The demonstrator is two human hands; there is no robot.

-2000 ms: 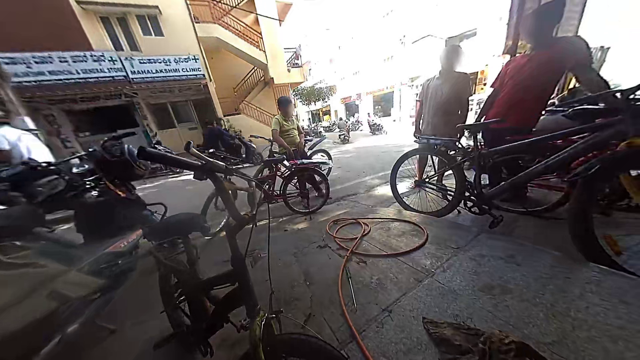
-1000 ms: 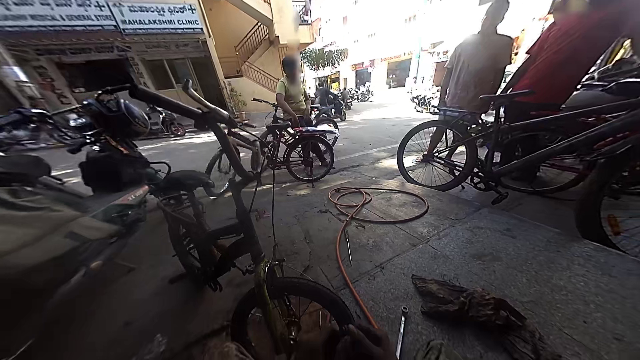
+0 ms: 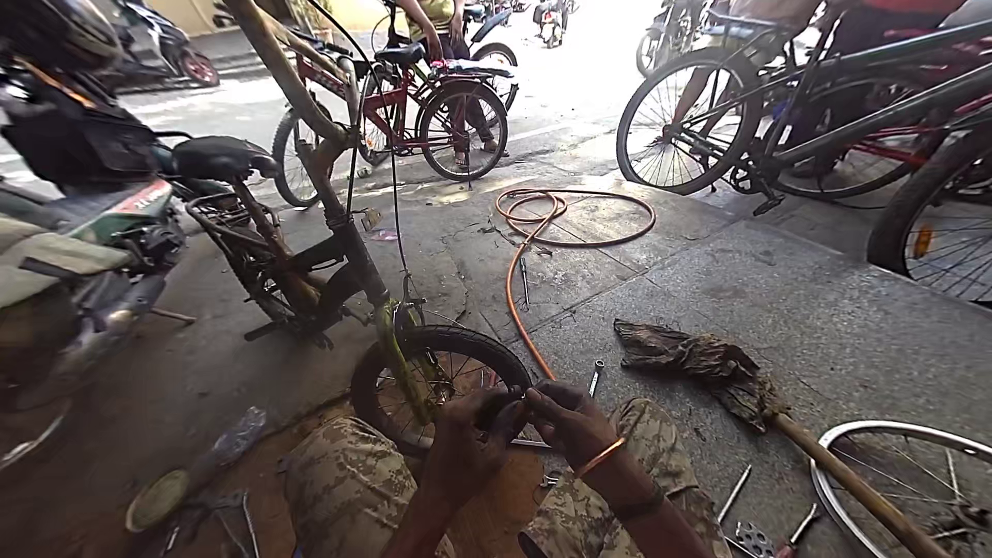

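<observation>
My left hand (image 3: 473, 434) and my right hand (image 3: 570, 426) meet fingertip to fingertip, just right of the front wheel (image 3: 465, 341) of a small bicycle. Both pinch a small part (image 3: 523, 394), too small to identify. The bicycle's yellow-green fork (image 3: 395, 364) and dark frame (image 3: 360, 263) stand directly ahead and to the left, with its saddle (image 3: 221, 157) behind. A metal bangle is on my right wrist. Beyond my right hand a combination wrench (image 3: 596, 378) lies on the stone floor. My camouflage-clad knees are on either side of my hands.
An orange hose (image 3: 513, 302) runs forward into a coil. At right lie a stick with dark cloth (image 3: 697, 360), a bare wheel rim (image 3: 825, 465) and hand tools. Parked bicycles (image 3: 690, 120) and people stand beyond; a motorcycle (image 3: 116, 225) is at left.
Both hands now show clearly together near the front wheel; one second ago only dark, partial hand shapes showed at the bottom edge. The view has tilted down.
</observation>
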